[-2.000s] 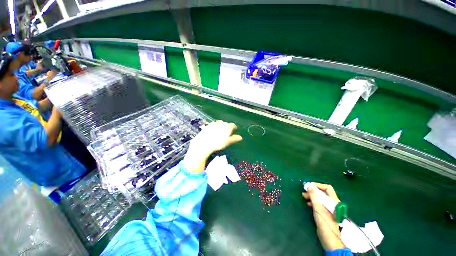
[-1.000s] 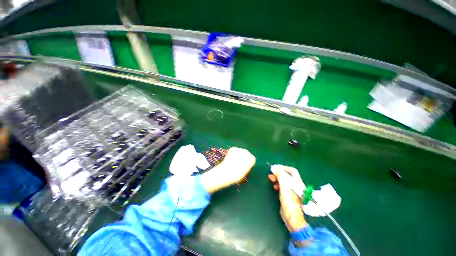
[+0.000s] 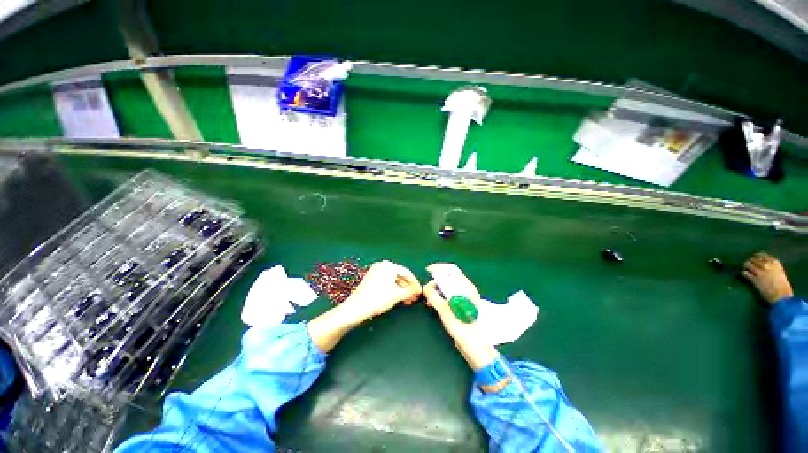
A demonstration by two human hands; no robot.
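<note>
My left hand (image 3: 385, 287) is at the right edge of the pile of tiny red-brown components (image 3: 335, 280), fingertips pinched together; whether they hold something is too small to tell. My right hand (image 3: 452, 320) is closed around the white dispensing syringe (image 3: 454, 281), with its green fitting (image 3: 462, 308) at the back. Its fingertips are close to my left fingertips; the syringe tip is hard to make out. A thin pale hose (image 3: 536, 409) runs over my right forearm. White wipes lie left of the pile (image 3: 270, 297) and beside my right hand (image 3: 512, 318).
Stacked clear trays (image 3: 124, 283) with some black units stand at left. Black units lie spaced along the dark green belt (image 3: 611, 256), one beyond my hands (image 3: 446, 232). Another person's hand (image 3: 767, 276) is at far right by a black unit. A blue box (image 3: 312, 86) and papers are on the back rail.
The view has turned to the right. My left hand has moved off the pile towards my right hand, and the two are now close together. Another person's hand has come into view at right.
</note>
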